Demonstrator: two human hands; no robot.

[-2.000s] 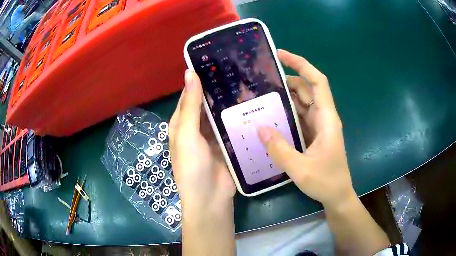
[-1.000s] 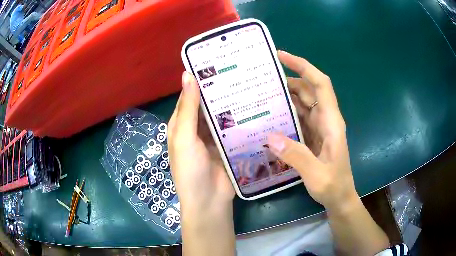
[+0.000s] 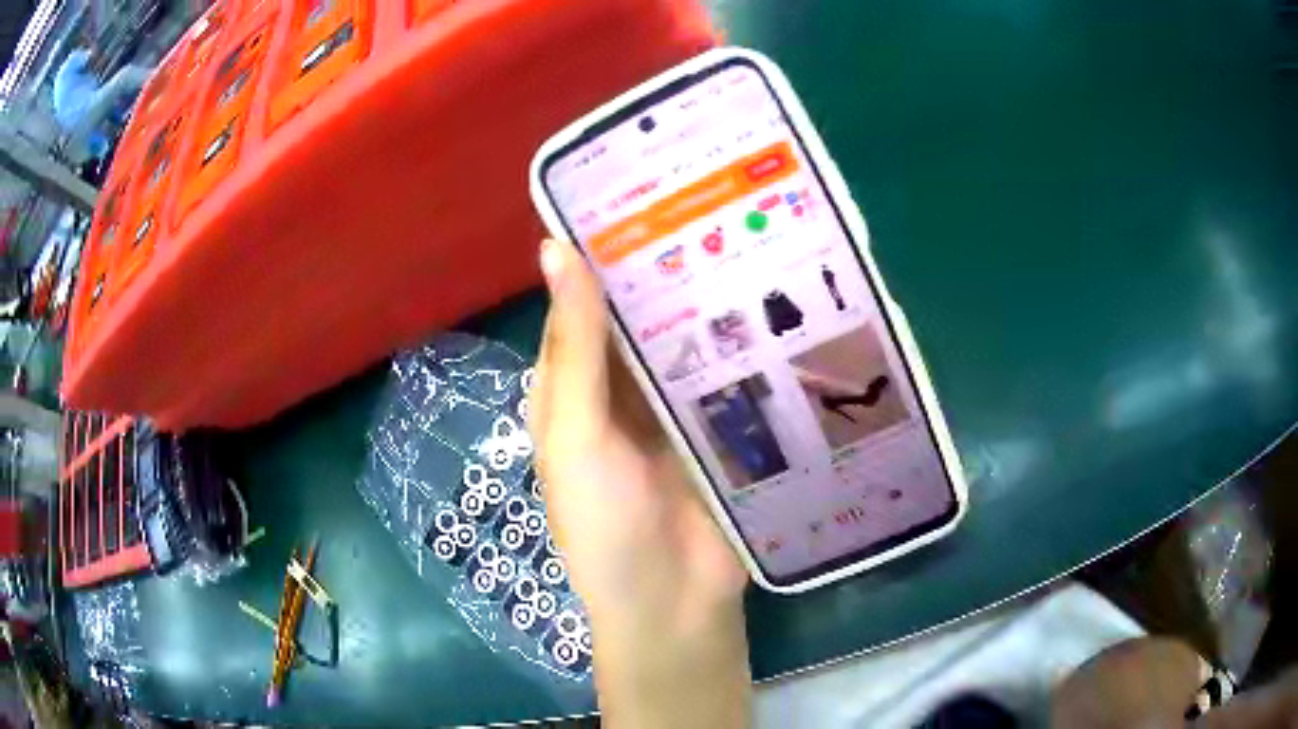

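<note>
A smartphone [image 3: 769,328] in a white case stands tilted in front of me, its screen lit with a page of small pictures and an orange banner. My left hand [image 3: 626,484] holds it from the left and below, the thumb along its left edge. My right hand [image 3: 1132,681] is off the phone, low at the bottom right, blurred and partly cut off beside a striped cuff; its fingers cannot be made out. A clear plastic sheet [image 3: 491,499] with rows of paired black-and-white rings lies on the bench, partly hidden by my left hand.
A thick red foam tray block [image 3: 384,271] with orange housings [image 3: 316,64] fills the upper left. The dark green bench [image 3: 1096,356] has a curved front edge. Thin orange-yellow sticks [image 3: 289,627] lie at the lower left, near a dark wrapped bundle [image 3: 192,499]. A person in blue [image 3: 83,88] shows far left.
My right hand has left the phone and dropped to the bottom right. The screen shows a different page. The view has shifted, so the tray and sheet sit further right.
</note>
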